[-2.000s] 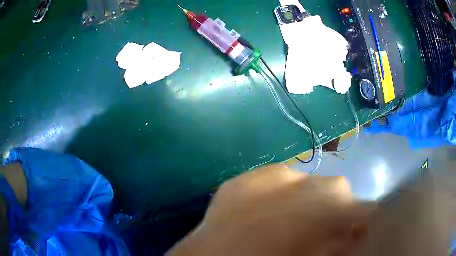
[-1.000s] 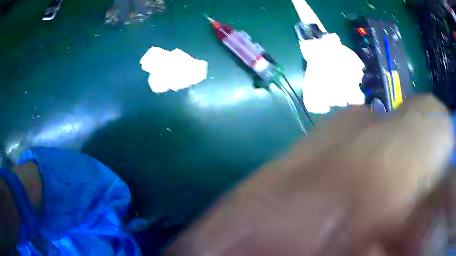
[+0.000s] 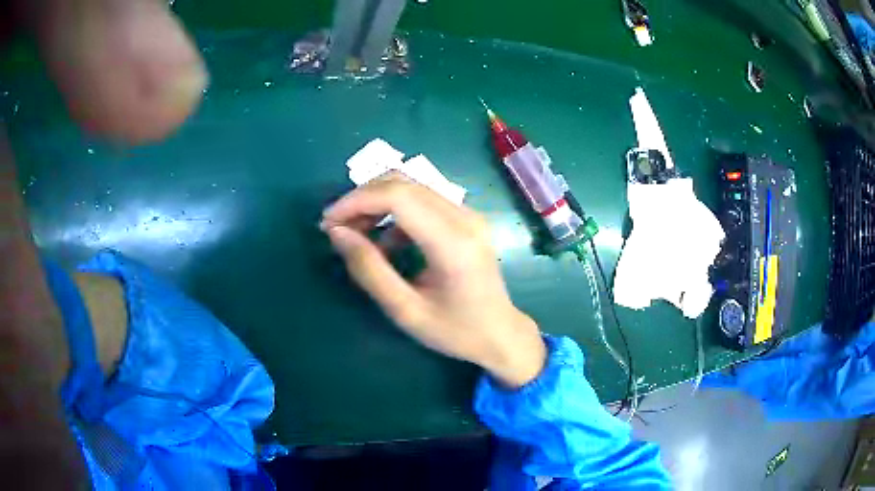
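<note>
My right hand (image 3: 441, 268) is bare and over the bench, partly in front of a white tissue (image 3: 374, 161). Its thumb and index fingertips meet; nothing shows between them. My left hand (image 3: 134, 77) is large, blurred and cut off at the upper left, close to the camera; what it holds cannot be told. The glue syringe (image 3: 534, 177) lies right of my right hand, red tip pointing away, with a green cap (image 3: 573, 237) at its rear. A white cloth (image 3: 669, 245) lies further right, a dark unit (image 3: 646, 165) at its far end.
A black dispensing controller (image 3: 753, 249) with a red light stands right of the cloth. A grey metal post (image 3: 363, 38) stands at the back. Small units (image 3: 637, 21) lie at the back right. A hose and dark cable run from the syringe over the near edge. Another blue sleeve (image 3: 806, 374) is at right.
The blurred hand at the lower right has gone; my right hand now shows over the bench by the tissue. A blurred finger has appeared at upper left. The view has shifted, showing more of the back.
</note>
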